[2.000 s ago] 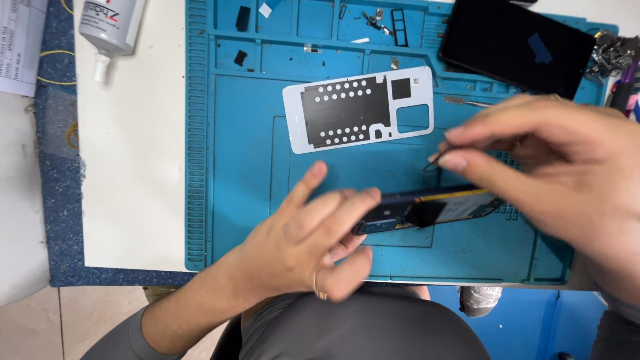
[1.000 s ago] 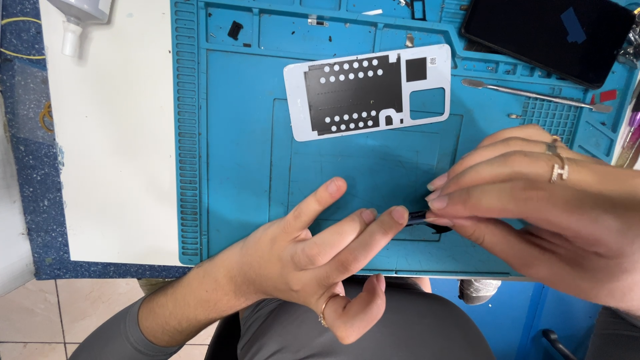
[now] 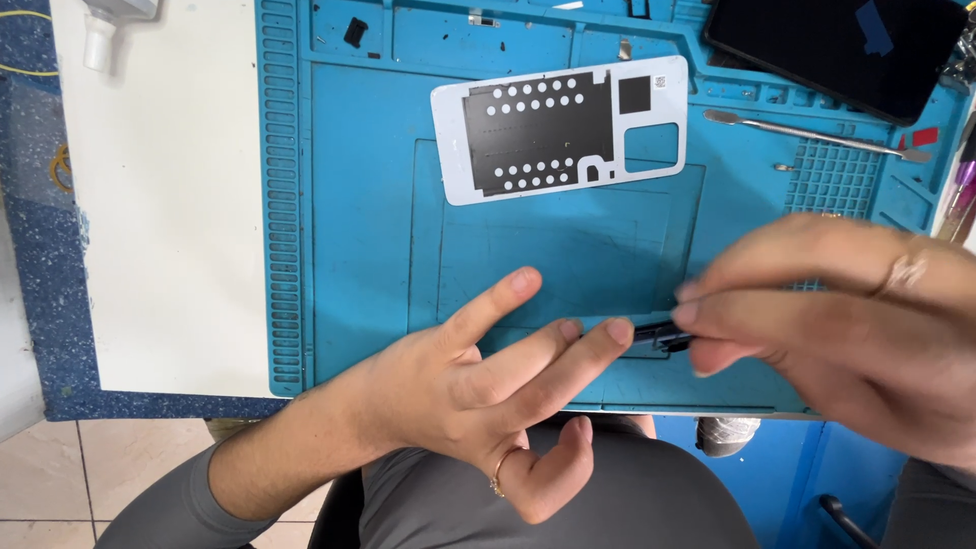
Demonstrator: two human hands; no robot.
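Observation:
A dark phone body [image 3: 657,334] is held edge-on low over the blue silicone repair mat [image 3: 358,229], mostly hidden by the fingers. My left hand [image 3: 507,381] has two fingertips on its left end; the index finger stands out apart and the thumb is curled below. At its right end are the fingertips of my right hand [image 3: 823,328], which is blurred; whether they hold a small tool too I cannot tell. Beyond both hands a white phone back cover [image 3: 454,160], with a black sheet and a camera cutout, lies flat on the mat.
A dark phone screen [image 3: 823,53] lies at the back right, beside a metal spudger [image 3: 820,136]. Small parts, one a black piece [image 3: 355,32], sit in the mat's back trays. A white bottle with a nozzle [image 3: 97,46] is at the back left. Purple-handled tools [image 3: 965,174] edge the right side.
Two seconds ago my right fingers were raised above the phone body with a thin tool; now they are at its right end. The phone body showed more of its face then.

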